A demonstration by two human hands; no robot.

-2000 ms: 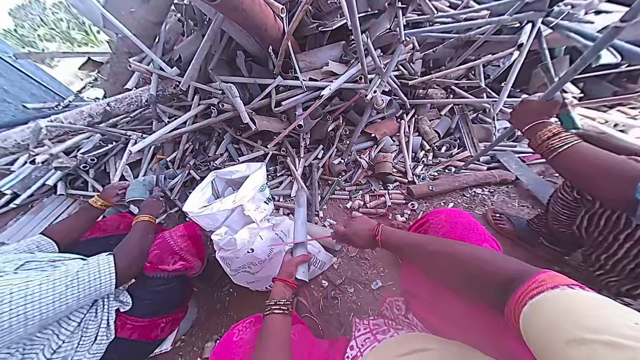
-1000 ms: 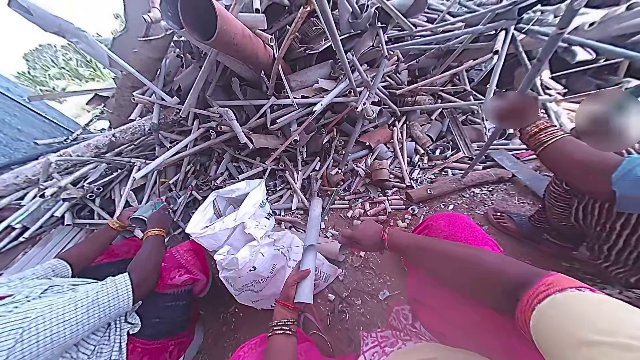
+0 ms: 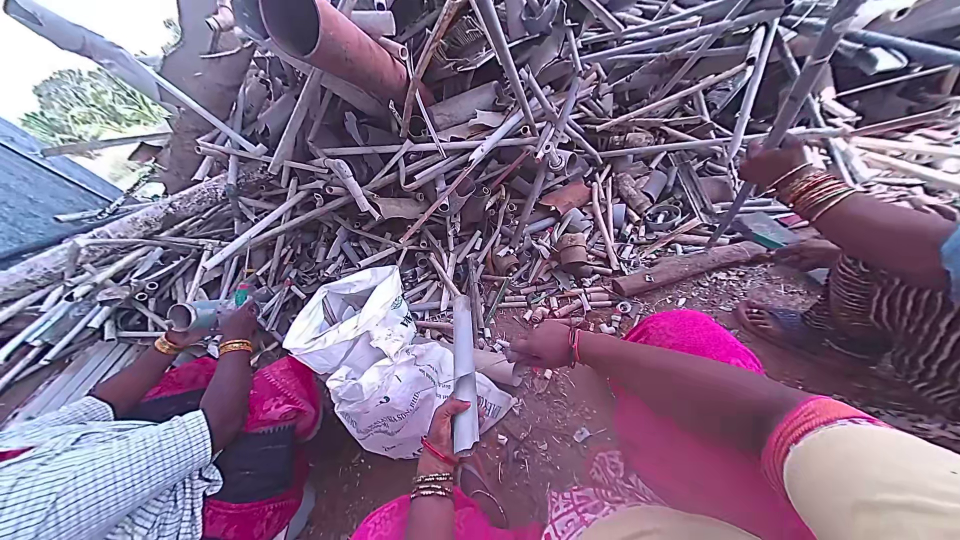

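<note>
My left hand [image 3: 448,431] grips the lower end of a grey plastic pipe piece [image 3: 464,367], which stands nearly upright in the view. My right hand [image 3: 546,345] is to the right of that pipe, near a shorter pale pipe piece [image 3: 495,366] on the ground; its fingers are blurred, and whether it holds something small cannot be told. Just left of the grey pipe lies a white woven sack [image 3: 394,405] with printing, beside an upright, open white sack [image 3: 349,300].
A large heap of scrap pipes [image 3: 450,187] rises ahead, with a wide reddish pipe [image 3: 352,56] on top. At the left, a co-worker's hands [image 3: 238,322] hold a pipe piece and a green-capped thing. Another co-worker's hand [image 3: 776,165] at the right grips a long pipe.
The grey pipe in my left hand has turned more upright than two seconds ago. My right hand has moved off from beside it, to the right. The view has shifted slightly.
</note>
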